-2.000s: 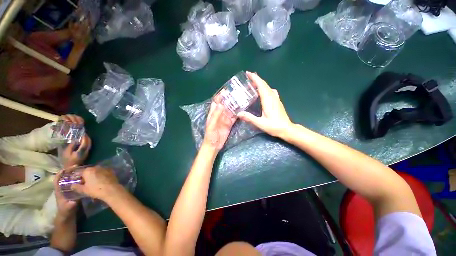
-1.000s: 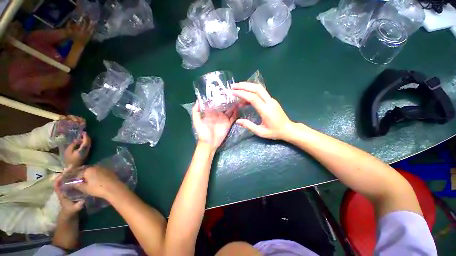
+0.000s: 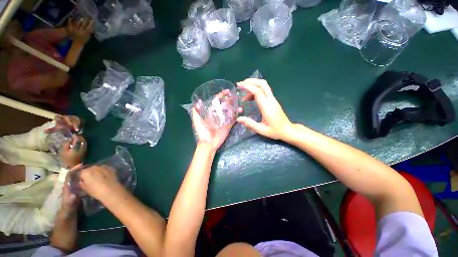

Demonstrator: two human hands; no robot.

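Observation:
A clear cup [image 3: 215, 100] is held above the table, its round rim towards me, with a white patch showing on or through it. My left hand [image 3: 213, 128] holds the cup from below and its near side. My right hand [image 3: 263, 110] is at the cup's right side, fingers apart and curved; its fingertips are at or very near the cup wall, and I cannot tell whether they touch. A crinkled clear plastic bag [image 3: 241, 134] lies on the table under my hands, partly hidden by them.
The dark-green table [image 3: 311, 90] holds bagged cups [image 3: 271, 25] at the far side, more bags [image 3: 145, 110] at left, an unwrapped cup [image 3: 384, 44] and black strap [image 3: 374, 108] at right. Other people's hands [image 3: 98, 180] hold cups at left. A red stool [image 3: 359, 221] stands below the edge.
The cup has moved left from between both hands and tipped so its rim faces me. My right hand has moved slightly off it, fingers now more spread. The people at left have shifted their hands slightly.

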